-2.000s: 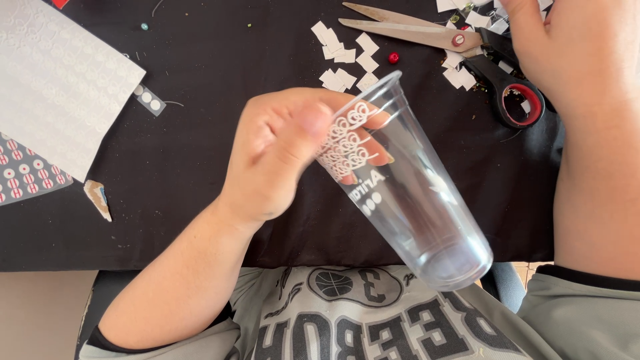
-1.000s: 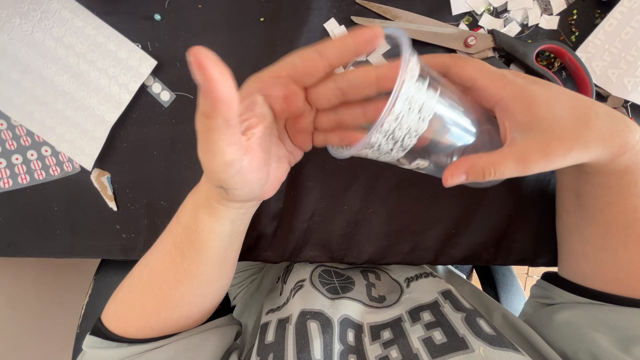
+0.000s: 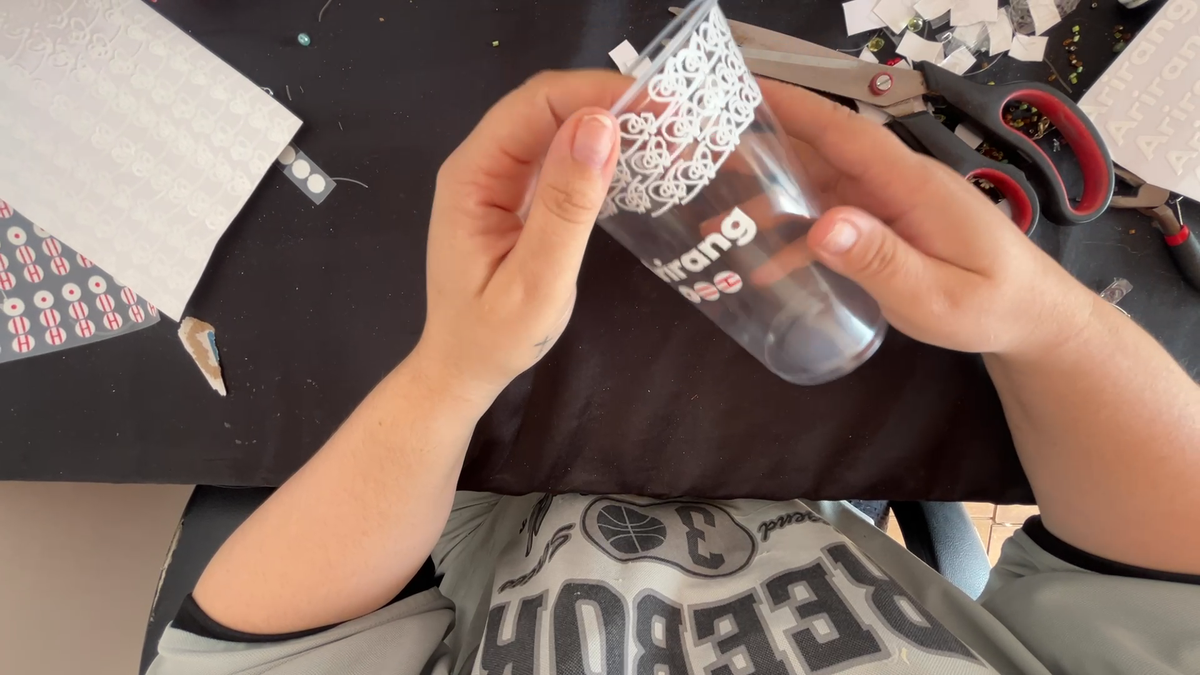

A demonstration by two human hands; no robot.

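A clear plastic cup [image 3: 797, 309] with white curly decals near its rim, white lettering and small round red-and-white stickers is held tilted, its rim up and its base to the lower right. My left hand [image 3: 525, 216] grips it near the rim, thumb in front. Behind its other side lie the fingers of my right hand [image 3: 919, 225], with the thumb close to the lower wall. Just beyond my right hand are large scissors [image 3: 947, 103] with black and red handles, their blades parted and partly hidden by the cup.
White sticker sheets [image 3: 122, 141] and a sheet of red-and-white round stickers [image 3: 66, 291] lie left, near a torn paper scrap [image 3: 203, 352]. Cut white pieces [image 3: 923, 47], beads, pliers [image 3: 1162, 211] and a lettered sheet [image 3: 1153, 103] are at the right. The black-covered table's front edge [image 3: 600, 487] is near my body.
My right hand has come from beyond the scissors to the cup. My left hand, spread open at the rim a second ago, has closed on it. The cup has turned, showing its lettering.
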